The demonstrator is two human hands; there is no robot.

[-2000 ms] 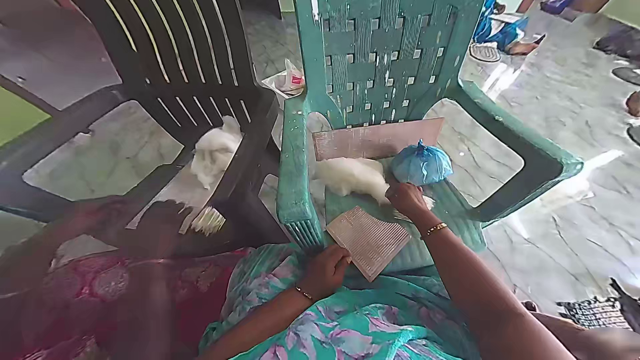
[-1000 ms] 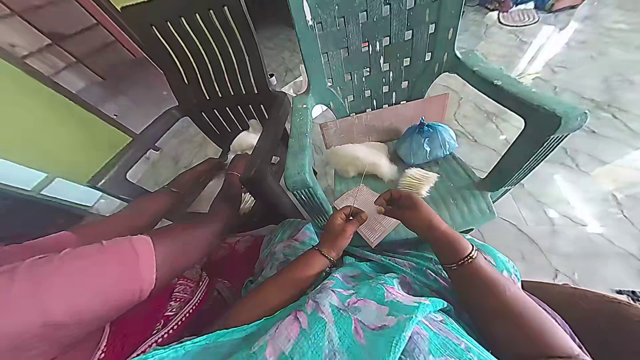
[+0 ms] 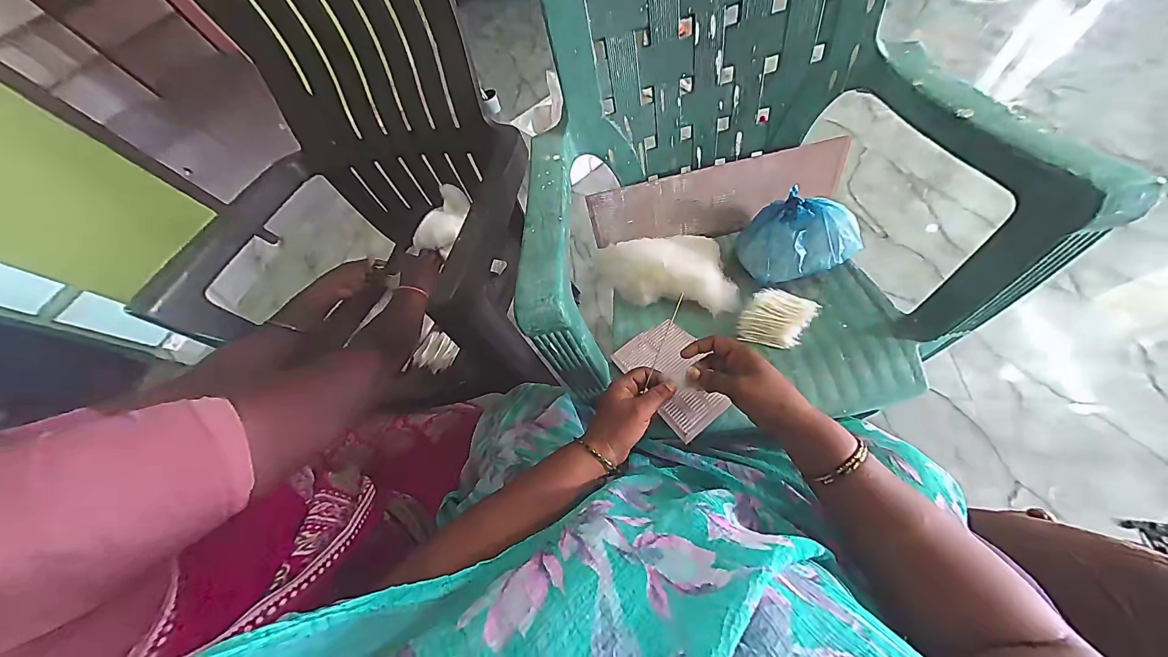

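Observation:
My left hand (image 3: 634, 406) pinches a thin stick (image 3: 676, 308) that points up and away over a ribbed board (image 3: 689, 420) at the green chair's front edge. Just right of it, my right hand (image 3: 737, 374) is raised with bent fingers; whether a wisp of fibre lies between its fingertips I cannot tell. Beyond the hands a mass of white cotton (image 3: 671, 269) lies on the seat. A bundle of pale cotton wicks (image 3: 777, 318) rests to its right, near a knotted blue plastic bag (image 3: 798, 239).
A flat brownish board (image 3: 721, 193) leans at the back of the green plastic chair (image 3: 867, 360). At left, a co-worker's hands (image 3: 415, 278) are over a dark plastic chair (image 3: 497, 301), beside white cotton (image 3: 441, 225) and a bundle of wicks (image 3: 435, 350).
Since two seconds ago, my right hand has come back from beside the blue bag to near my left hand. The stick shows in my left hand from one second ago. The view has shifted.

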